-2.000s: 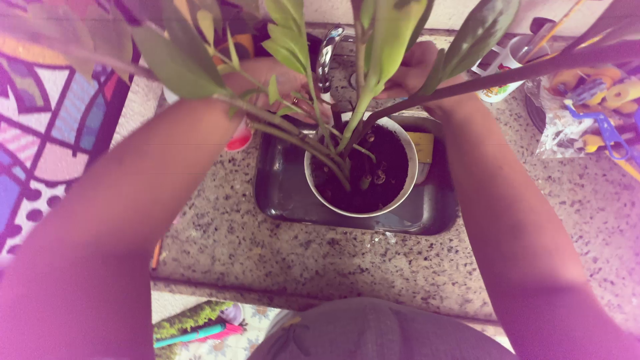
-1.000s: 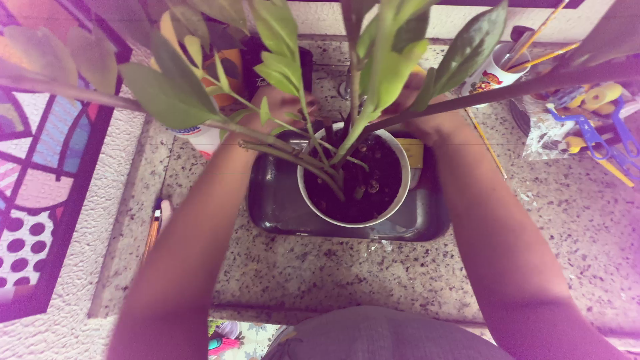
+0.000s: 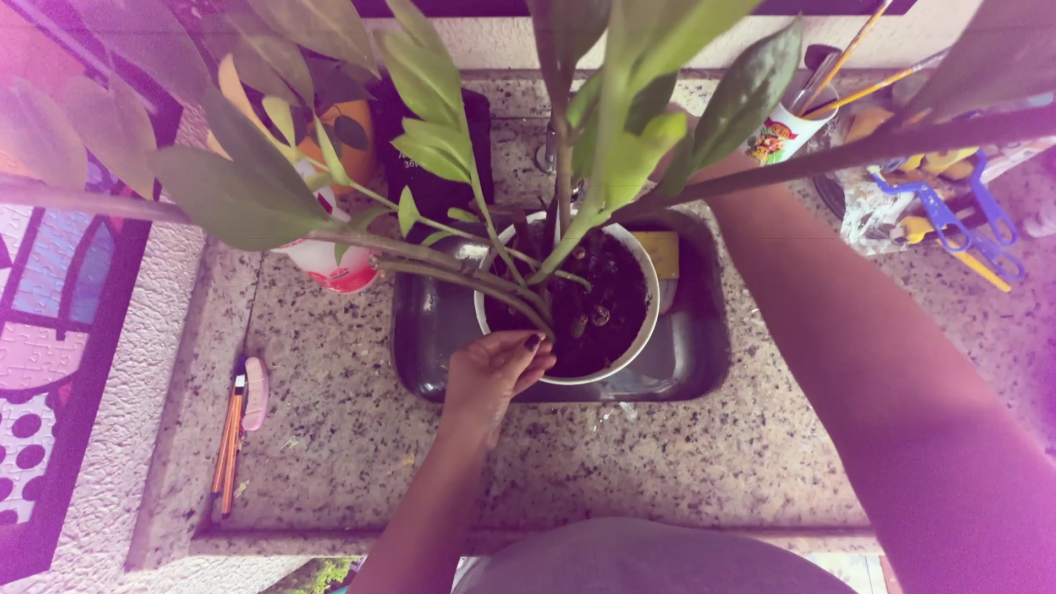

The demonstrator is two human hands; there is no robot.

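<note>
A potted plant with thick stems and glossy green leaves (image 3: 429,148) stands in a round white-rimmed pot (image 3: 652,305) of dark soil (image 3: 610,330), inside a metal sink basin (image 3: 701,363). My left hand (image 3: 499,375) is at the pot's front left rim, its fingers bent together by the base of a thick stem (image 3: 470,285); whether they grip that stem is unclear. My right arm reaches past the basin's right side, and my right hand (image 3: 681,144) is mostly hidden behind leaves near the faucet (image 3: 549,153).
A yellow sponge (image 3: 657,252) lies right of the pot. Orange pens (image 3: 229,450) and a pink object (image 3: 256,394) rest on the speckled stone counter (image 3: 330,462). A red-and-white container (image 3: 338,264) stands left; a white cup with brushes (image 3: 788,132) and blue-handled tools (image 3: 940,210) are at right.
My left hand has come from behind the stems, at the back left of the pot, to its front left rim. The right arm still reaches toward the back of the basin.
</note>
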